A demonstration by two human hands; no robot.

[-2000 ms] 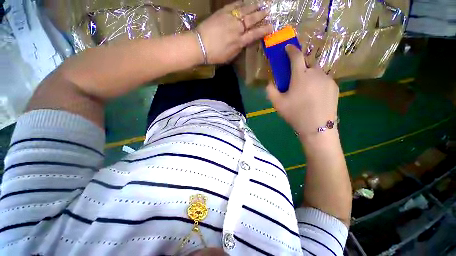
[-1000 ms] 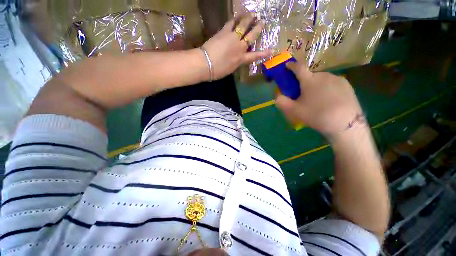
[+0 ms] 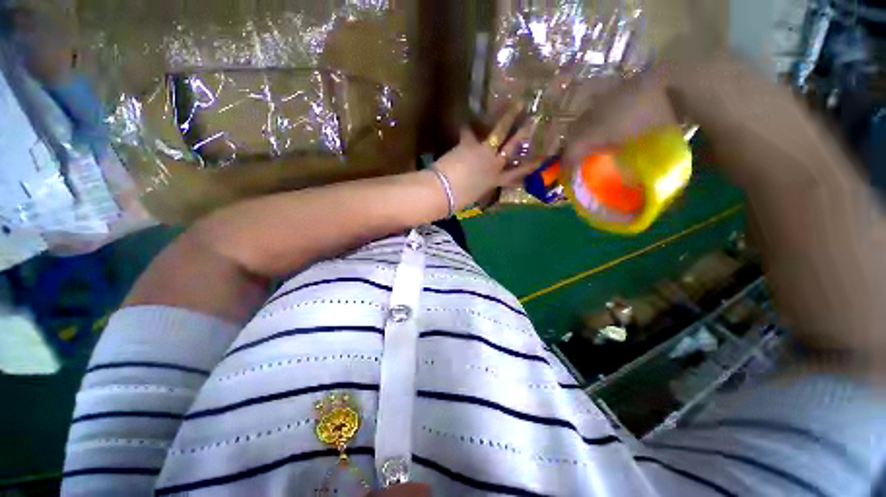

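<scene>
The taped brown carton (image 3: 568, 49) lies at the top centre-right, with glare on its clear tape. My left hand (image 3: 486, 160) lies with fingers spread at the carton's near edge and holds nothing that I can see. My right hand (image 3: 617, 107) is blurred and holds the tape dispenser (image 3: 546, 182) at the carton's near right side. The dispenser's yellowish roll with its orange hub (image 3: 612, 184) faces me. Its blue and orange head is close to my left fingertips. My right hand and forearm hide the carton's right part.
A second taped brown carton (image 3: 257, 112) lies to the left, with a dark gap between the two. White papers or clear bags (image 3: 53, 165) lie at the far left. Below the cartons is green floor (image 3: 515, 248) with a yellow line. A rack with brown pieces (image 3: 680, 340) stands lower right.
My right hand has swung up over the carton and turned the dispenser, so its roll now shows. My left hand has moved slightly down. The view has shifted, and more of the left carton shows.
</scene>
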